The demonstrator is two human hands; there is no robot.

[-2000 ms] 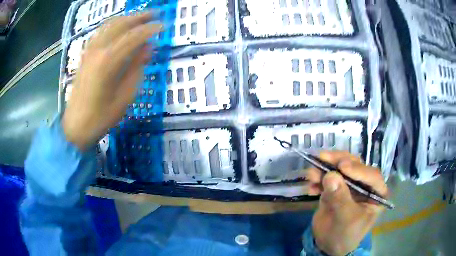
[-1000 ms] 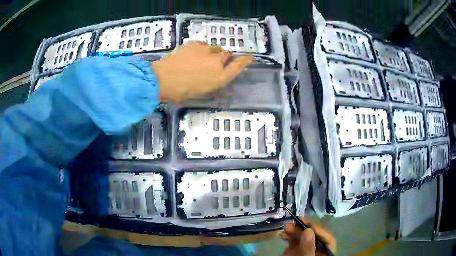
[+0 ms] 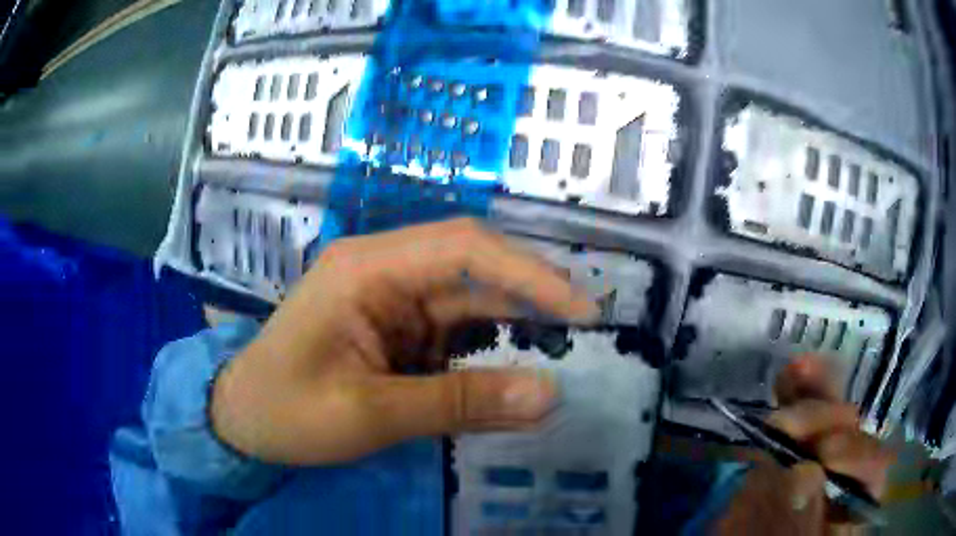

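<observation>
My left hand point(image 3: 388, 345) holds a silver phone middle frame point(image 3: 556, 429) by its top left part, thumb on its face. The frame is raised upright in front of me, and the picture's bottom edge cuts it off. My right hand point(image 3: 828, 450), blurred, holds dark thin tweezers point(image 3: 760, 434), tips pointing up and left near the lower right frame. Whether a piece is on the tips cannot be told. A blue release film point(image 3: 435, 126) with rows of small dark rings lies over the frames in the blister tray point(image 3: 697, 225).
More frames point(image 3: 823, 194) sit in the tray pockets. One pocket point(image 3: 812, 63) at the upper right holds no frame. A deep blue bin point(image 3: 84, 387) stands at the left, below a green surface point(image 3: 105, 157).
My left hand has come from the tray's upper right pocket back toward me, now holding a frame. The view has shifted left, and the blue film shows again.
</observation>
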